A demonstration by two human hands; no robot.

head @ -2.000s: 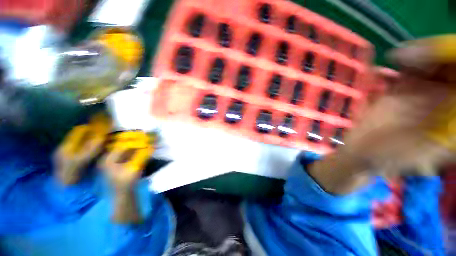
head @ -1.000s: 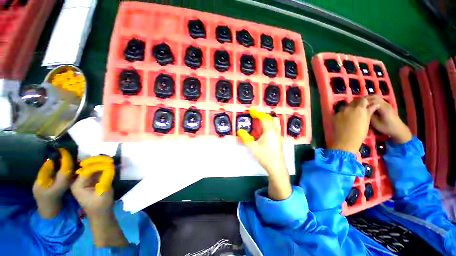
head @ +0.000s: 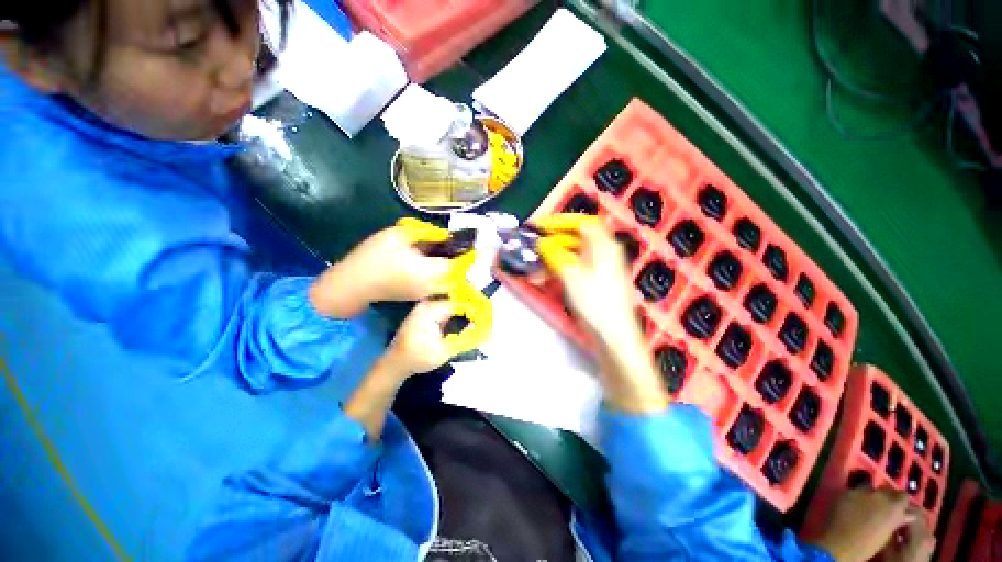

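Note:
A salmon-pink foam tray [head: 720, 395] lies diagonally on the right, with black watch-like housings in most pockets and a few pockets empty. My right hand [head: 588, 263], with yellow finger cots, holds a glossy black housing [head: 519, 253] above the tray's near-left corner. My left hand [head: 440, 333], also in yellow cots, is just left of it with fingers curled; a dark patch shows between the fingers, and I cannot tell whether it is a held thing. White sheets [head: 527, 368] lie between the tray and me.
A person in a blue smock on the left has a yellow-cotted hand [head: 401, 263] on a dark housing, close to my hands. Beyond are a metal dish [head: 423, 203] with yellow cots and a bottle, and white paper [head: 544, 66]. Another hand [head: 874, 521] works at a second tray [head: 863, 412], lower right.
My view has turned left, so the tray looks tilted. My right hand has left the tray's near row and now holds a housing close to my left hand.

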